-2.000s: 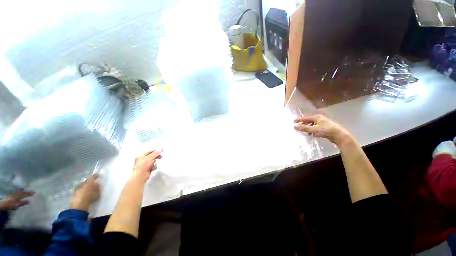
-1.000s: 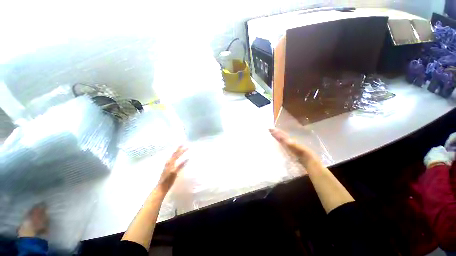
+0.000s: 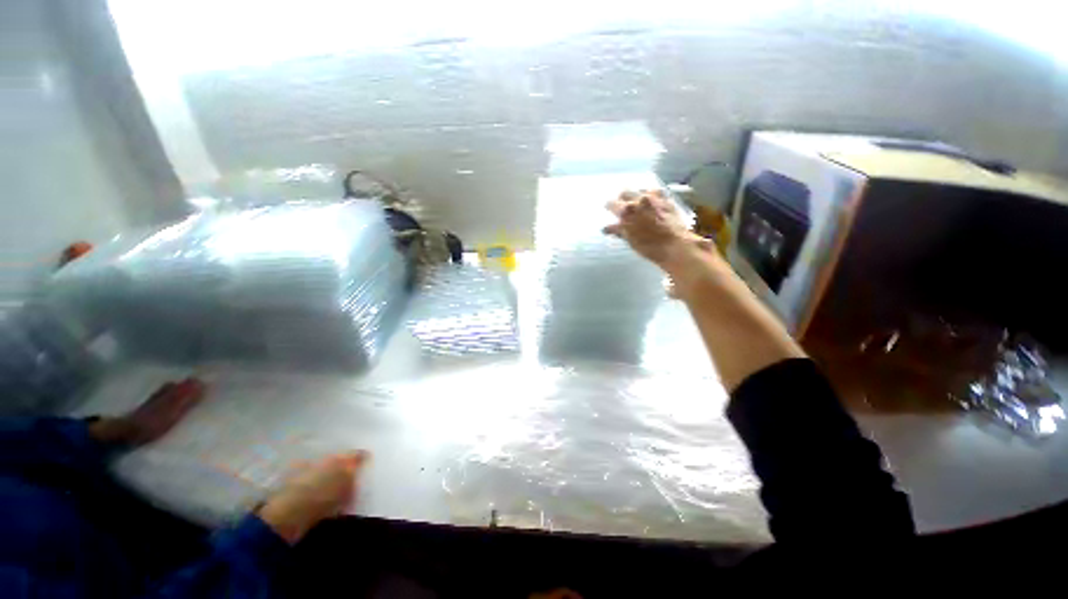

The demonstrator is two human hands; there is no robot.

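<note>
The tall stack of clear compartment trays stands upright at the middle of the table, whitish and ridged. My right hand is at the upper part of this stack, fingers apart over its front; whether they touch a tray is unclear. A wrinkled, glaring sheet of clear film lies flat on the table between the stack and the front edge. Only a small patch of skin shows at the bottom edge, perhaps my left hand; its fingers are hidden.
Long tray stacks stand at left, a low tray stack beside them. A co-worker's hands rest on film at front left. A printed carton and crumpled film are at right. Yellow object behind.
My right hand has left the film near the front and moved up to the tall stack. My left hand has left the film. The view has swung left.
</note>
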